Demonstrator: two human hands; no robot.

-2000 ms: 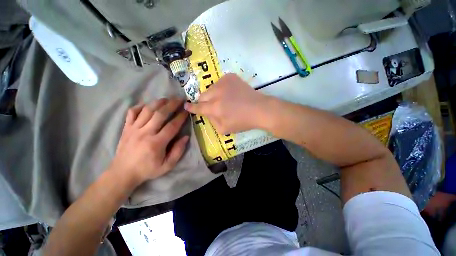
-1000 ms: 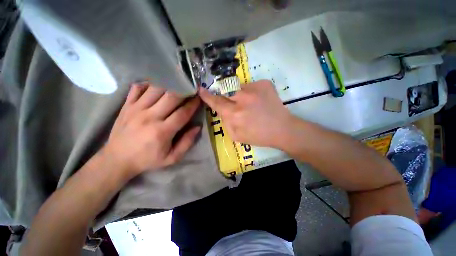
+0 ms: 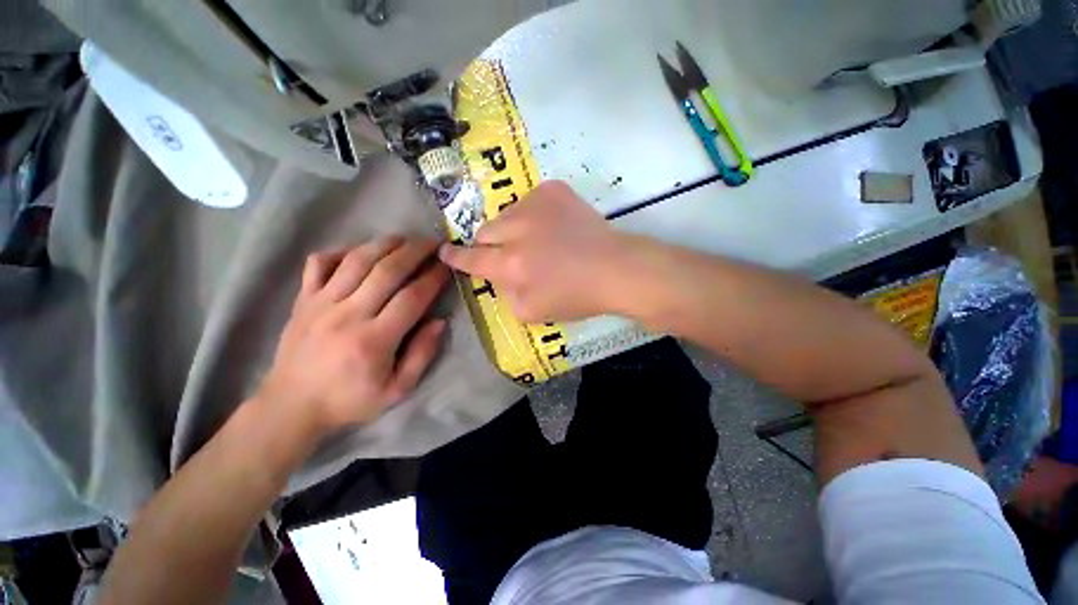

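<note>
The grey-beige cloth (image 3: pixel 236 272) lies draped over the left of the sewing machine bed, its right edge along the yellow lettered tape (image 3: pixel 511 337). My left hand (image 3: pixel 355 331) lies flat on the cloth, fingers slightly spread and empty. My right hand (image 3: pixel 550 254) is over the tape with its index fingertip at the cloth edge, touching the left fingertips. Its thumb and curled fingers are hidden, so a pinch cannot be told. The cream ribbed knob (image 3: pixel 440 166) and metal parts are just above the fingertips. The needle tip is not discernible.
Snips (image 3: pixel 707 116) with blue and green handles lie on the white machine bed (image 3: pixel 591 83). A tan block (image 3: pixel 887 187) and a tray of small items (image 3: pixel 972 166) are at right. A plastic-wrapped bundle (image 3: pixel 999 355) sits below right. The white machine lamp (image 3: pixel 166 124) is upper left.
The view shifted and then came back. Both hands keep nearly the same place by the knob. The cloth's lower right corner has drawn up a little along the tape.
</note>
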